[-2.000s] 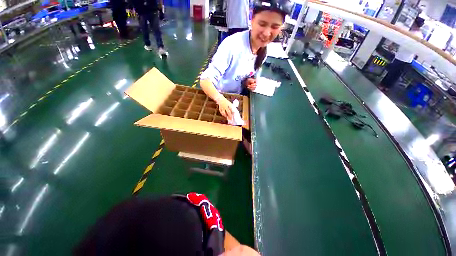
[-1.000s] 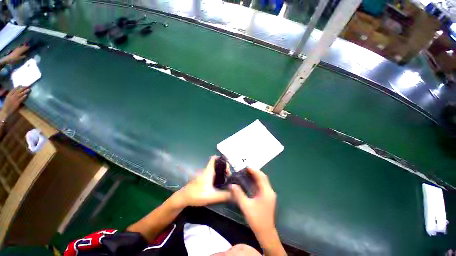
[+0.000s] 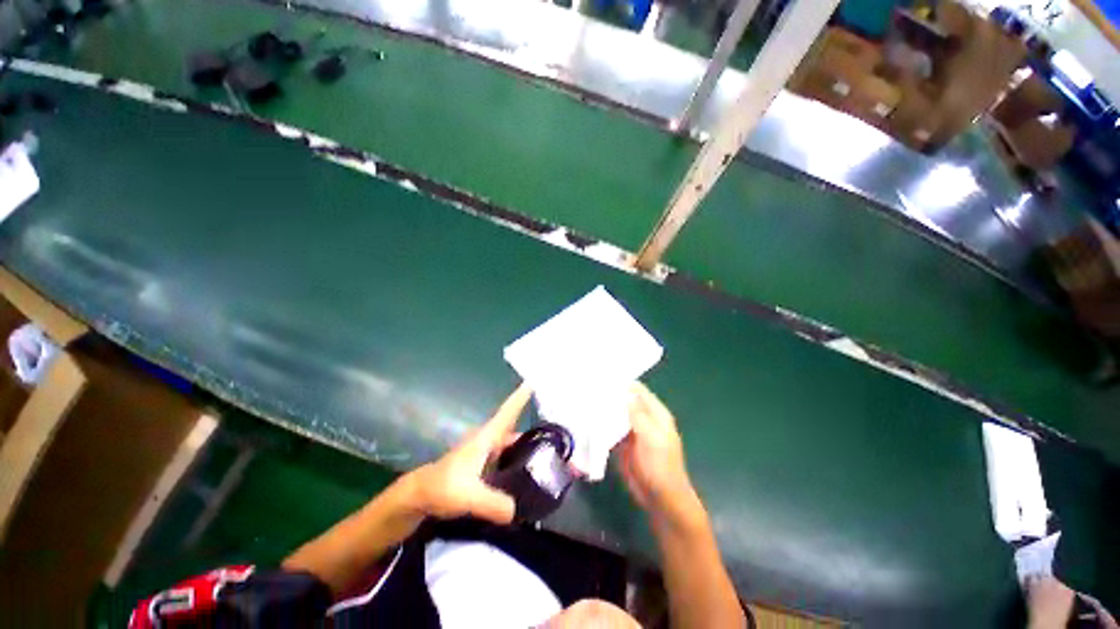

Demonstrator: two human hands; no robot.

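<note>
My left hand [image 3: 461, 473] holds a black power adapter [image 3: 531, 485] with a coiled black cord near the bench's front edge. A pale, shiny patch shows on the adapter. My right hand [image 3: 657, 455] grips a white thin sheet or bag [image 3: 596, 430] just right of the adapter. The white sheet stack [image 3: 587, 338] lies flat on the green bench beyond my hands, and the held white piece overlaps its near edge.
A second white stack [image 3: 1015, 479] lies at the right, with another person's hand [image 3: 1051, 605] below it. An open carton [image 3: 117, 455] stands at the lower left. Black units [image 3: 256, 74] lie across the edge strip. A metal upright [image 3: 725, 141] rises from the strip.
My right hand has left the adapter and now holds a white piece. The adapter stays in my left hand, lower down. A person's hand has appeared at the right; the hands at the left are out of view.
</note>
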